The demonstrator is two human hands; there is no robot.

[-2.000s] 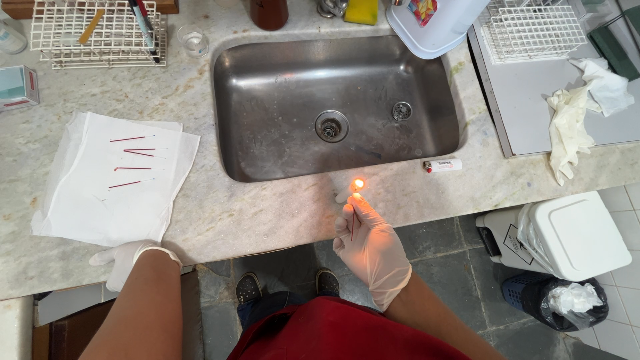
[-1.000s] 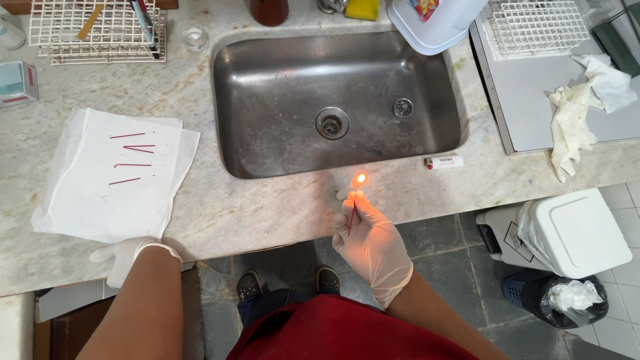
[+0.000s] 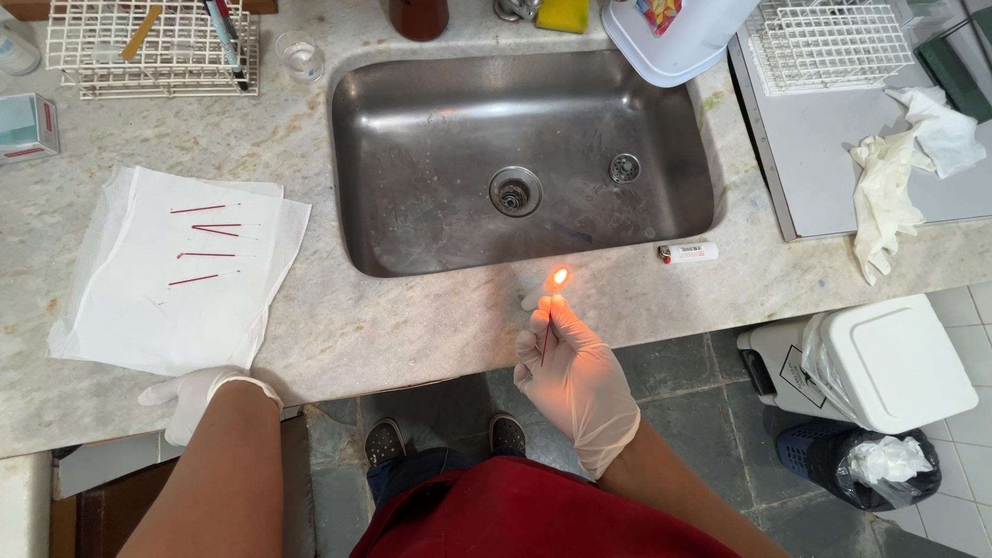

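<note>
My right hand [image 3: 581,380], in a pale latex-like glove, pinches a thin stick with a dark red lower part [image 3: 547,339] between thumb and fingertips. A small flame [image 3: 560,277] burns at its upper end, in front of the sink. My left hand [image 3: 198,395], gloved too, rests on the counter's front edge by the corner of white paper sheets [image 3: 209,318]. Nothing shows in it, though its fingers are partly hidden. Several thin dark red sticks [image 3: 203,277] with fine tips lie on the paper. A white lighter [image 3: 692,253] lies right of the flame.
A steel sink [image 3: 434,155] is set in the marble counter. Wire test-tube racks [image 3: 155,77] stand back left, another rack [image 3: 837,46] back right. A used glove [image 3: 883,201] hangs over the counter edge. A small clear cup [image 3: 301,60] and a white lidded bin [image 3: 899,364] are in view.
The flame stays lit above my right fingertips. The held stick has kept nearly the same place, and my left hand has stayed by the paper.
</note>
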